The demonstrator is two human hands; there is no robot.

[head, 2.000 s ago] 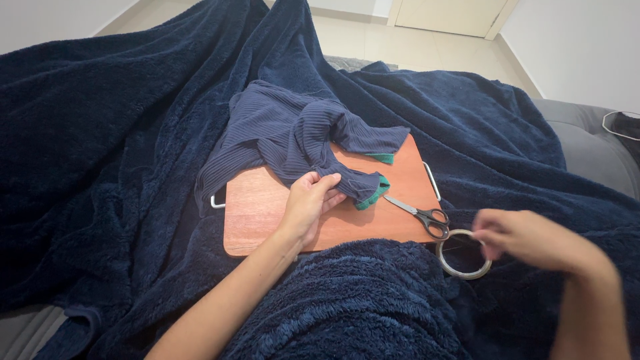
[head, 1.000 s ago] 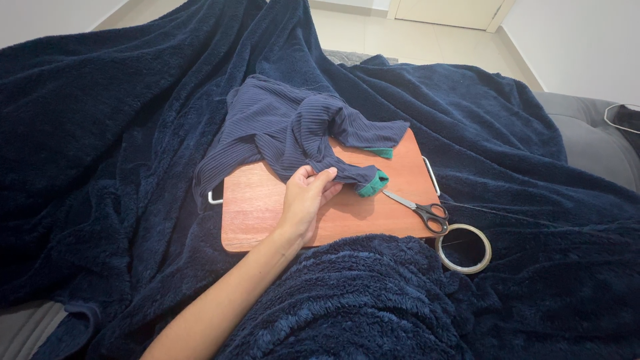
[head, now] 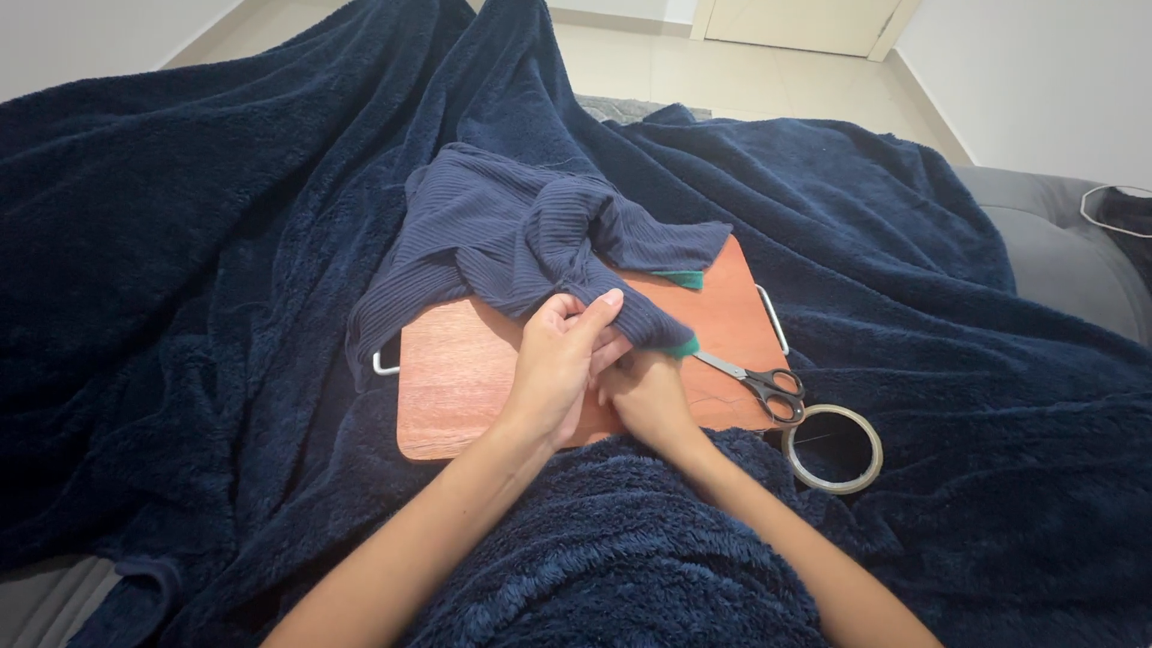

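Note:
A ribbed navy garment [head: 504, 234] with green edging at two ends lies bunched over the far part of a wooden cutting board [head: 450, 387] with metal side handles. My left hand [head: 562, 360] pinches the garment's nearer narrow end between thumb and fingers. Right beside it, my right hand [head: 643, 387] is just under the green edge, its fingertips partly hidden behind the left hand and the cloth; whether it grips anything is not clear. Black-handled scissors [head: 765, 387] lie on the board's right side, blades toward the green edge. A roll of tape [head: 832, 450] touches the board's near right corner.
A dark blue plush blanket [head: 180, 270] spreads under and around the board and over the lap. Grey upholstery [head: 1062, 243] shows at the right, with a dark item and a pale cord [head: 1107, 216] on it. Beyond are a tiled floor and a door.
My right hand was by the tape roll two seconds ago and out of view one second ago; now it is beside my left hand at the garment. The left hand still holds the cloth.

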